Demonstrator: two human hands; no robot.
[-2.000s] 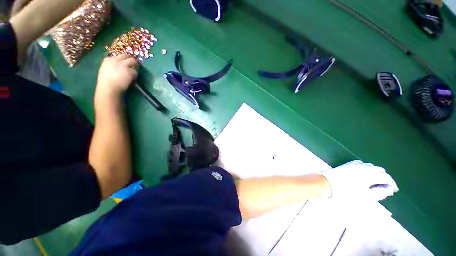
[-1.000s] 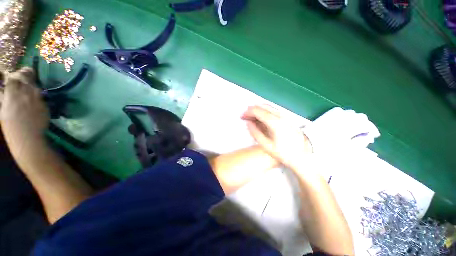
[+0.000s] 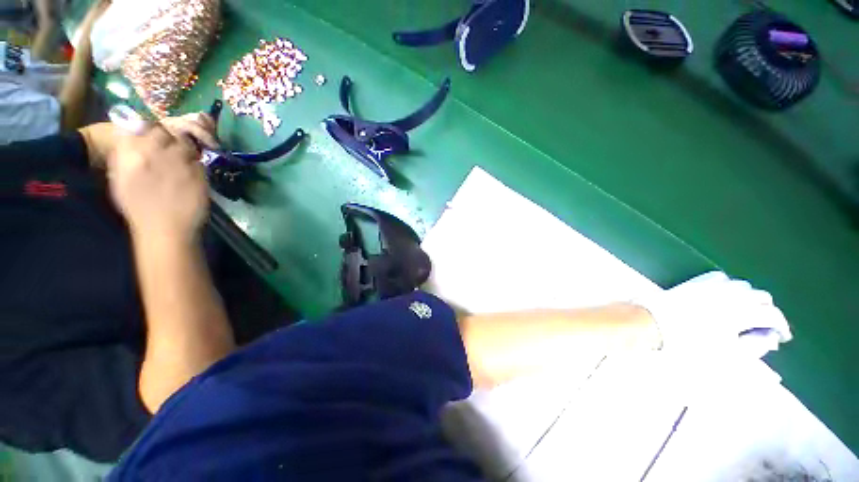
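My left hand [image 3: 723,315], in a white glove, is at the right over the far edge of the white sheet [image 3: 537,254]. Its fingers are curled, with a small dark purple patch showing at them; whether it holds something cannot be told. My right hand is out of the picture. A pile of thin silvery springs [image 3: 786,471] is blurred and cut off at the bottom right. A black moulded part [image 3: 400,254] lies at the sheet's left.
Navy clamp bases stand on the green table [image 3: 584,226], one [image 3: 372,136] beyond the black part. A neighbour's hands [image 3: 160,174] are at another, near a copper-coloured heap [image 3: 264,80] and bag [image 3: 174,56]. A ribbed round unit [image 3: 765,58] is at the upper right.
My bare right hand, over the sheet a second ago, has left the picture. The view has shifted, leaving less of the spring pile visible. The neighbour's hands are now at a clamp base.
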